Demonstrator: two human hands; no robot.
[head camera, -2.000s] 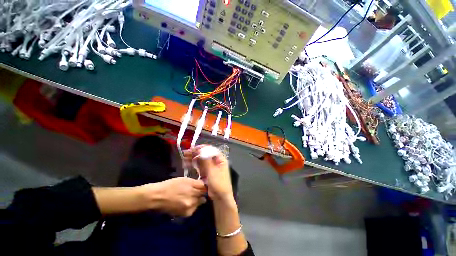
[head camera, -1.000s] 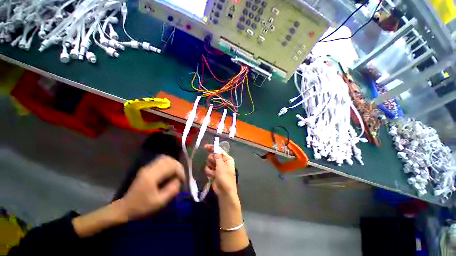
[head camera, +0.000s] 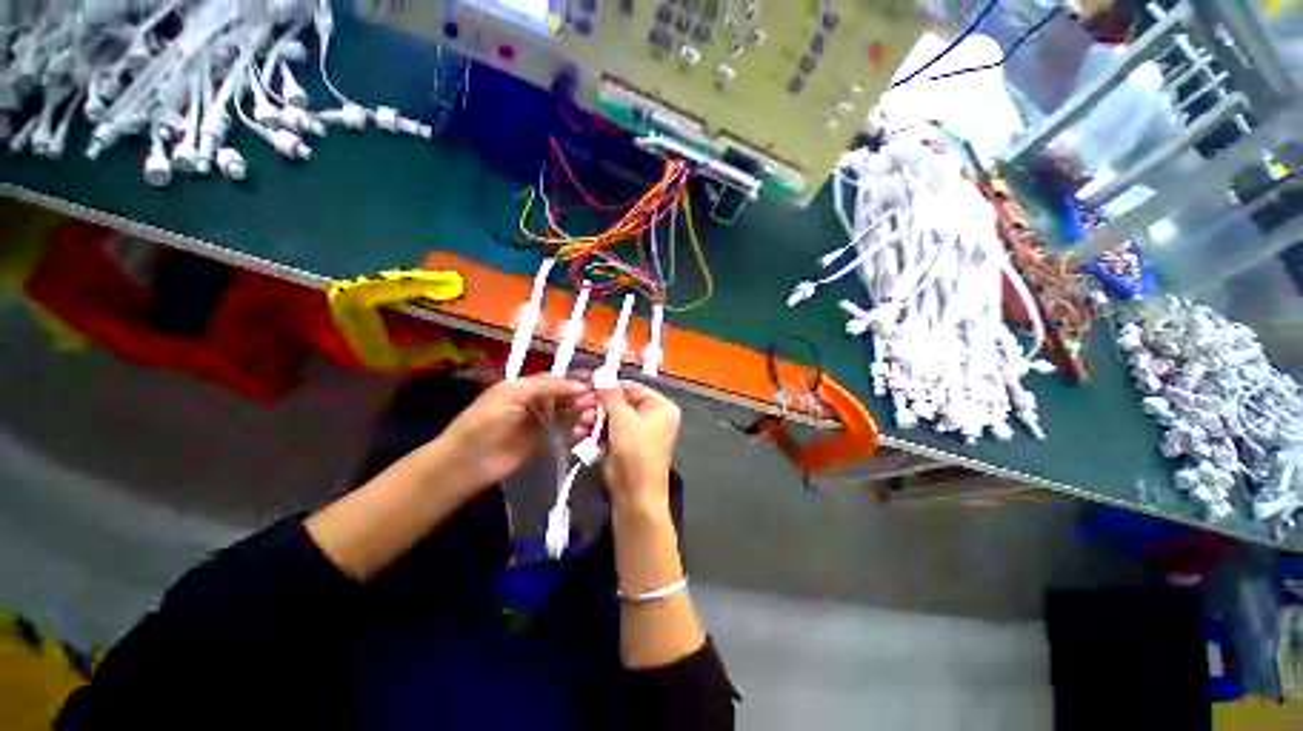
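Note:
My right hand (head camera: 642, 431) pinches a white connector (head camera: 609, 374) at the third white stub of the orange fixture strip (head camera: 715, 361). My left hand (head camera: 512, 424) is beside it, fingertips at the white cable assembly near the second stub. White cable (head camera: 559, 523) hangs below my hands with a thick moulded end. White connectors also stand in line with the first two stubs (head camera: 530, 331). The fourth stub (head camera: 655, 343) shows bare. The exact grip of my left fingertips is partly hidden.
The beige tester (head camera: 686, 57) stands behind, with thin coloured wires (head camera: 629, 229) running to the strip. A yellow clamp (head camera: 375, 317) and orange clamp (head camera: 840, 436) hold the strip's ends. White cable piles lie left (head camera: 186, 86) and right (head camera: 936, 300), with small white parts (head camera: 1215, 407) at far right.
My left hand has come back from the lower left to the cables beside my right hand. My right hand has risen slightly towards the third stub. The hanging loop has changed shape.

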